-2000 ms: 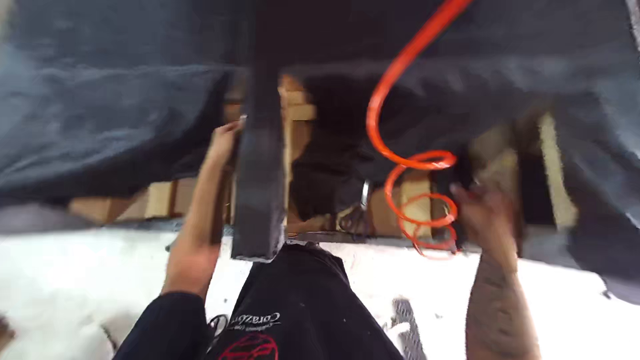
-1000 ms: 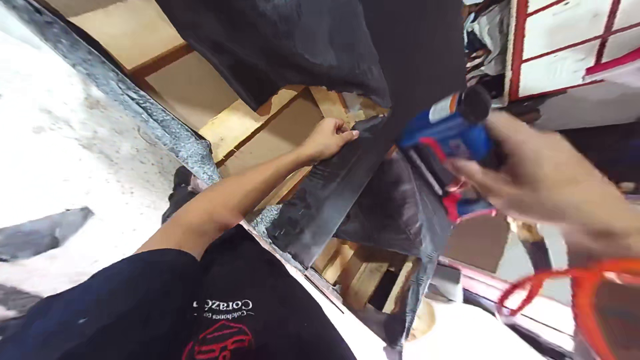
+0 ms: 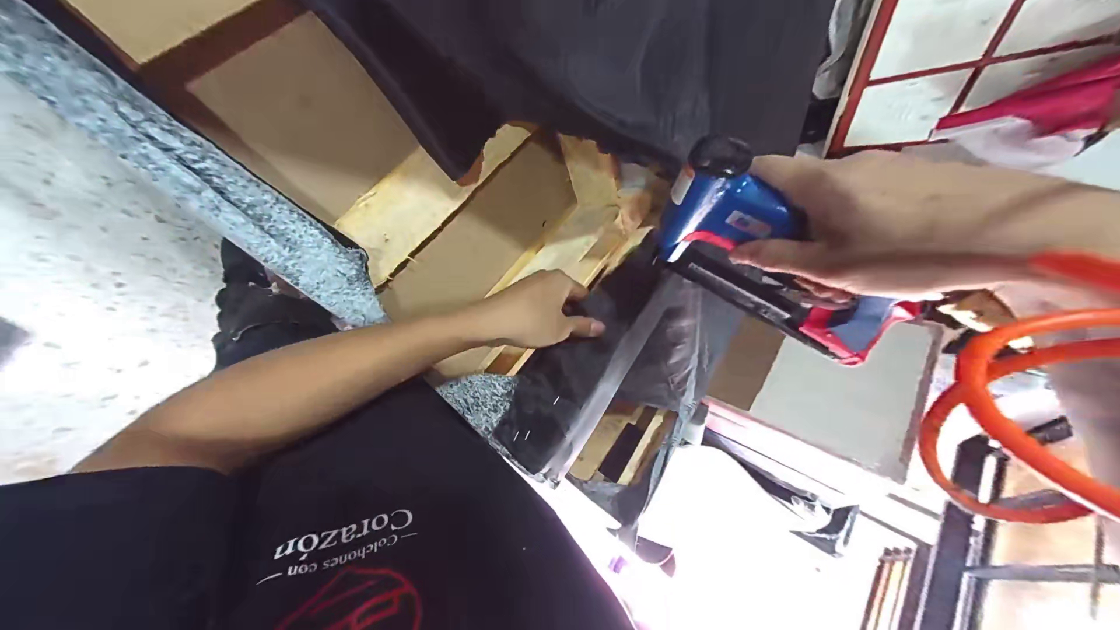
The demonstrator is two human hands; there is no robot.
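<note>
My right hand [image 3: 862, 229] grips a blue and red pneumatic staple gun [image 3: 731, 214], whose front end is at the black fabric [image 3: 604, 52] near a wooden frame [image 3: 560, 245]. My left hand [image 3: 551, 311] is on a black-covered part of the frame [image 3: 547, 402], thumb extended, seeming to press the fabric edge. Several staples show in that black covering, close to my body. The fabric hangs loose above, leaving wood and brown board panels [image 3: 306, 105] exposed.
A coiled orange air hose [image 3: 971, 385] loops at the right, below my right forearm. Grey speckled fabric [image 3: 219, 201] edges the frame at the left. A red-framed window or door [image 3: 936, 74] and pink cloth [image 3: 1041, 96] lie at the upper right.
Two seconds ago the right hand was beside the hose, with no staple gun visible; now it holds the gun. Since one second ago, the gun has come to the fabric near the left hand. The view has turned.
</note>
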